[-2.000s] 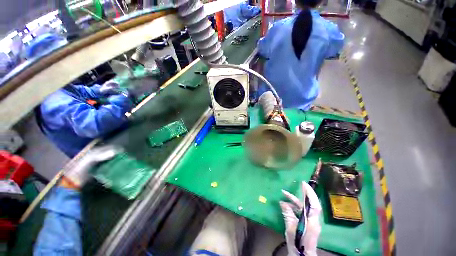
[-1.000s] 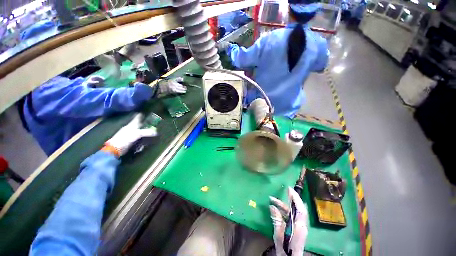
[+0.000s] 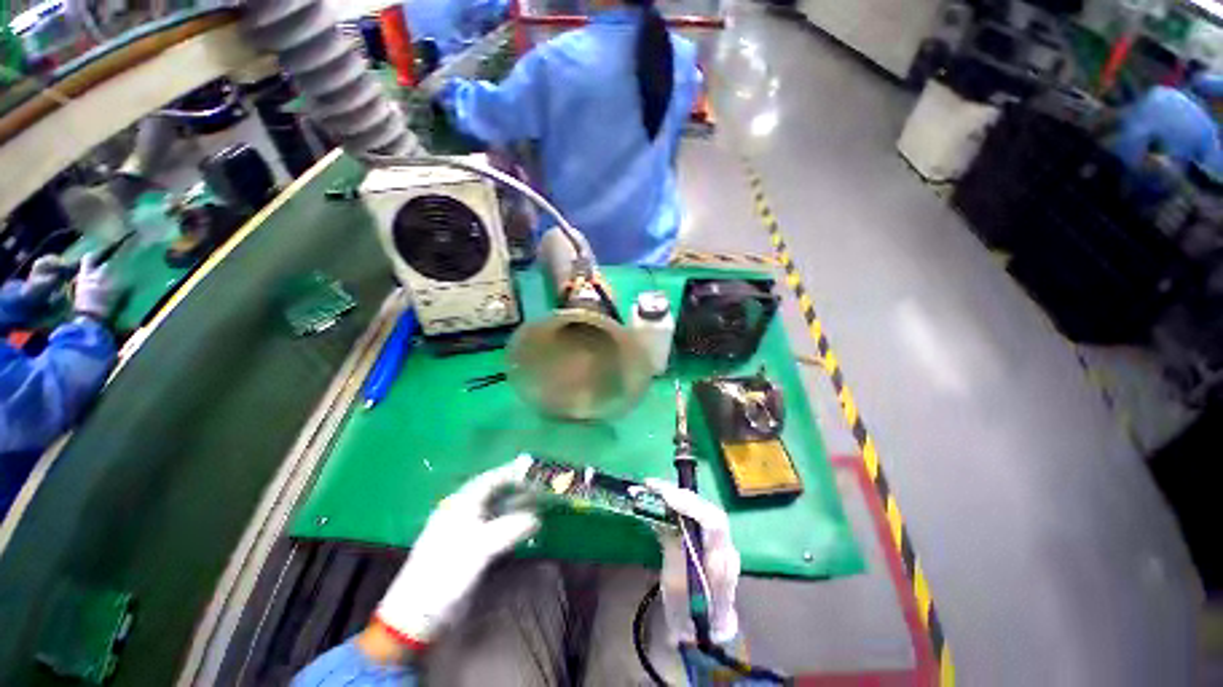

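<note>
A circuit board [image 3: 597, 491] is held level over the front of the green mat [image 3: 402, 470], its dark component side partly showing. My left hand [image 3: 463, 544], in a white glove with an orange-red cuff, grips its left end. My right hand [image 3: 700, 557], gloved in white, is at its right end and also holds the soldering iron [image 3: 685, 463], tip pointing away from me. The black cable hangs below my right hand. The fingers under the board are hidden.
Fume hood [image 3: 579, 365], blower [image 3: 443, 248], white bottle [image 3: 653, 329] and black fan [image 3: 726, 318] stand behind. The iron stand [image 3: 746, 409] with yellow sponge [image 3: 762, 467] is at right. Tweezers [image 3: 486, 381] and blue pen [image 3: 389, 358] lie left. The belt [image 3: 242, 389] carries boards; people work beyond.
My left hand has come back from the belt to the mat's front, now with a board. My right hand has come to the board's right end, keeping the iron. The view has swung right.
</note>
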